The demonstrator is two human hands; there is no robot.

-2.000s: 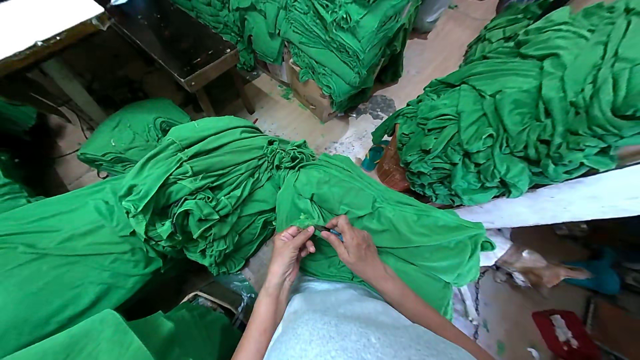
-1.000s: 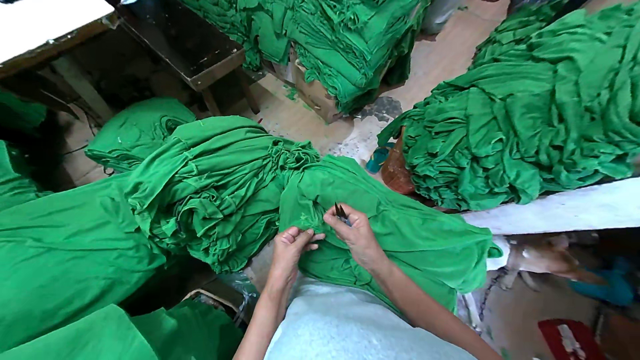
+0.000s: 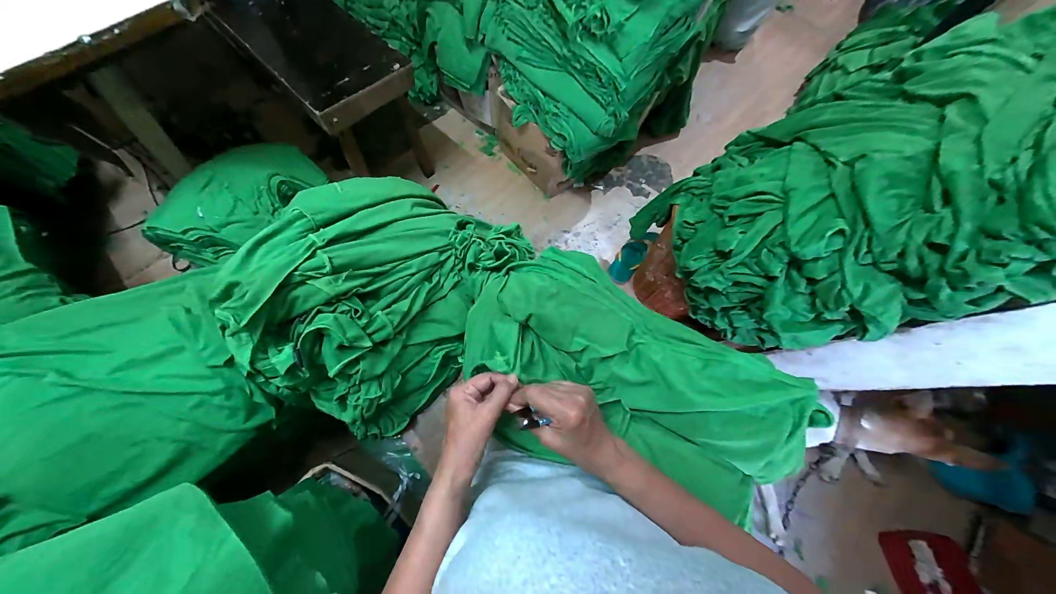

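Note:
A green fabric garment (image 3: pixel 660 363) is spread over my lap. At its near edge my left hand (image 3: pixel 478 406) pinches the cloth between thumb and fingers. Close against it on the right, my right hand (image 3: pixel 565 417) is closed around a small dark tool (image 3: pixel 535 421), perhaps thread snips; most of the tool is hidden in the palm. The fingertips of both hands nearly meet at the edge of the cloth. A gathered heap of green garments (image 3: pixel 355 289) lies just beyond and left of my hands.
Large piles of green garments stand at the right (image 3: pixel 891 190) and top centre (image 3: pixel 594 66). A folded green bundle (image 3: pixel 235 198) lies beside a dark wooden bench (image 3: pixel 309 49). A white ledge (image 3: pixel 932 351) runs at the right, above a red object (image 3: pixel 928 561) on the floor.
My right hand has turned and come down beside my left hand. The dark tool, which pointed up from my fingers a second ago, now lies low in my fist.

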